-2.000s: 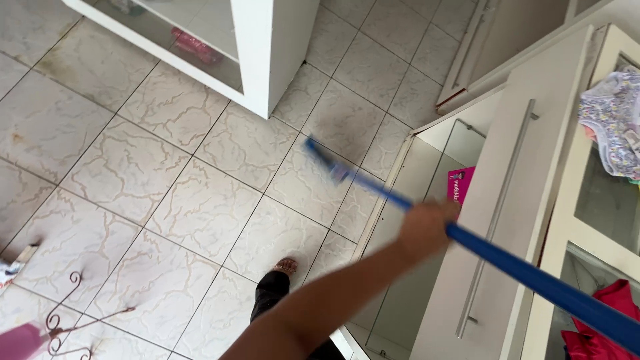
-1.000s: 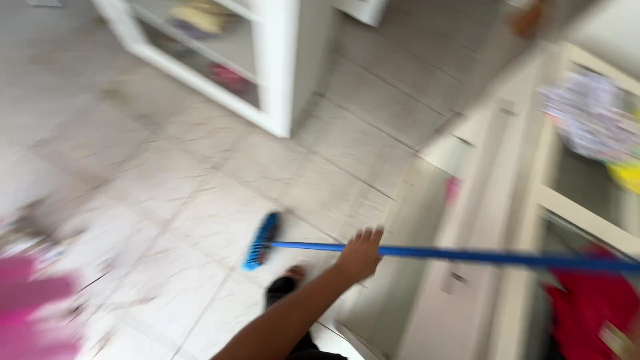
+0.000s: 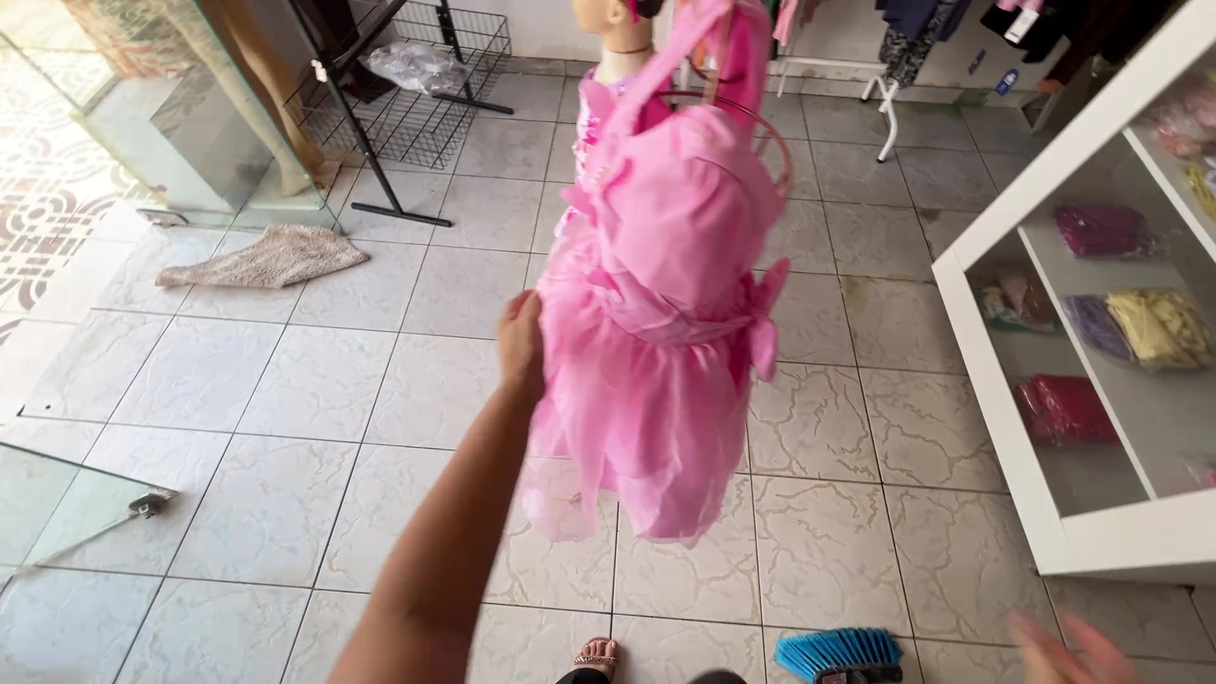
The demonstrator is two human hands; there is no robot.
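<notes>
My left hand [image 3: 522,344] touches the side of a pink tulle dress [image 3: 655,399] that hangs with a pink backpack-like piece [image 3: 689,209] over it; its fingertips are partly behind the fabric, so its grip is unclear. A child mannequin [image 3: 622,43] in a pink outfit stands just beyond. Low at the right, my right hand [image 3: 1064,651] is blurred, fingers apart, with nothing seen in it. The blue bristles of a broom [image 3: 841,654] rest on the tiles between my foot and that hand; its handle is out of sight.
A beige cloth [image 3: 266,258] lies on the floor near a glass door [image 3: 218,114]. Behind are a black rack with wire baskets [image 3: 408,123] and a white clothes rack [image 3: 888,114]. A white glass-fronted cabinet [image 3: 988,380] with folded, bagged clothes stands at the right. A glass panel [image 3: 66,503] juts in at left.
The view has swung to the left. The hand that was on the blue broom handle is off it in view, and the left hand is now at the pink dress.
</notes>
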